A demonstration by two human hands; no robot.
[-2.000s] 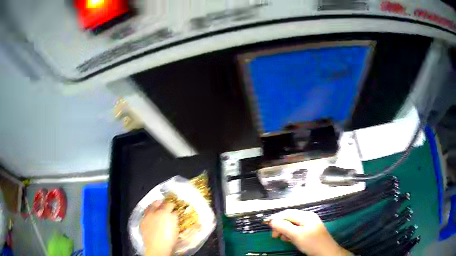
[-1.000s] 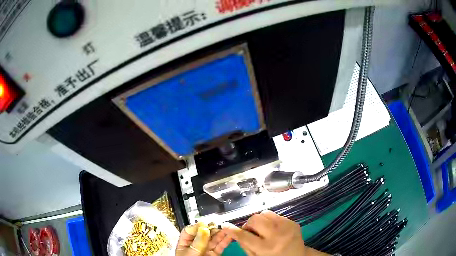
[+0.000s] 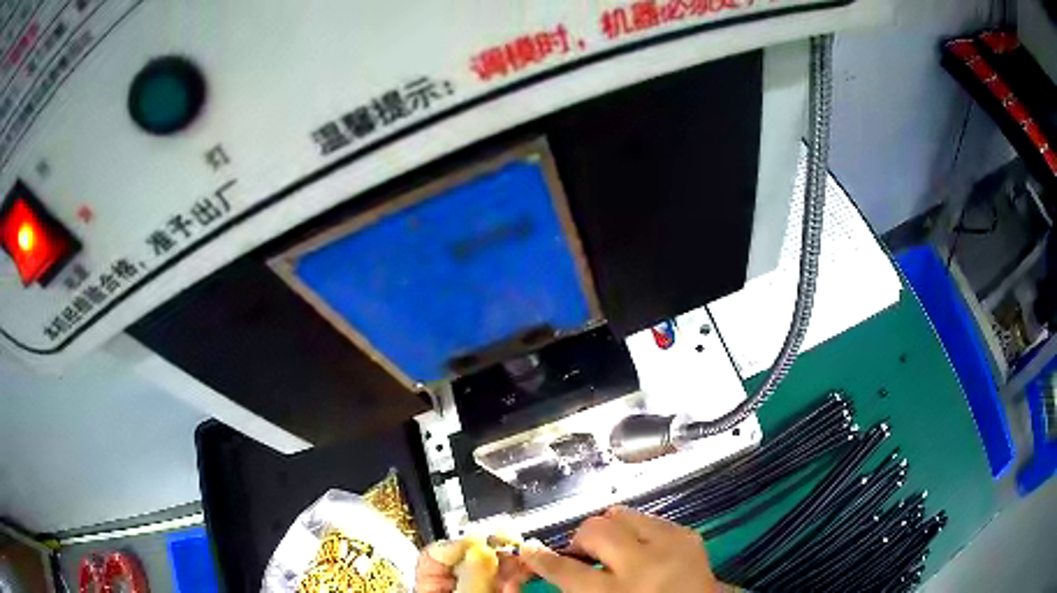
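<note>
My left hand (image 3: pixel 464 565), with yellowish covers on its fingertips, pinches a tiny gold connector part (image 3: pixel 501 542) at the bottom centre. My right hand (image 3: pixel 632 558) is right beside it, fingertips at a dark cable end that meets the gold part. How far the part sits on the cable is too small to tell. Both hands are below the crimping die (image 3: pixel 554 463) and its clear guard (image 3: pixel 504 454). Black coaxial cables (image 3: pixel 800 498) lie fanned on the green mat (image 3: pixel 927 400) to the right. The bag of gold parts (image 3: pixel 348 562) is open at the left.
The crimping machine (image 3: pixel 348 70) fills the top, with a blue plate (image 3: pixel 452 266) above the die. The work lamp (image 3: pixel 649 437) shines on the die from its gooseneck. A black tray (image 3: pixel 249 498) holds the bag. A paper sheet (image 3: pixel 835 278) lies right of the machine.
My left hand has left the bag of gold parts and come to meet my right hand below the die. Over the last second both hands stay together. The view has turned to the right.
</note>
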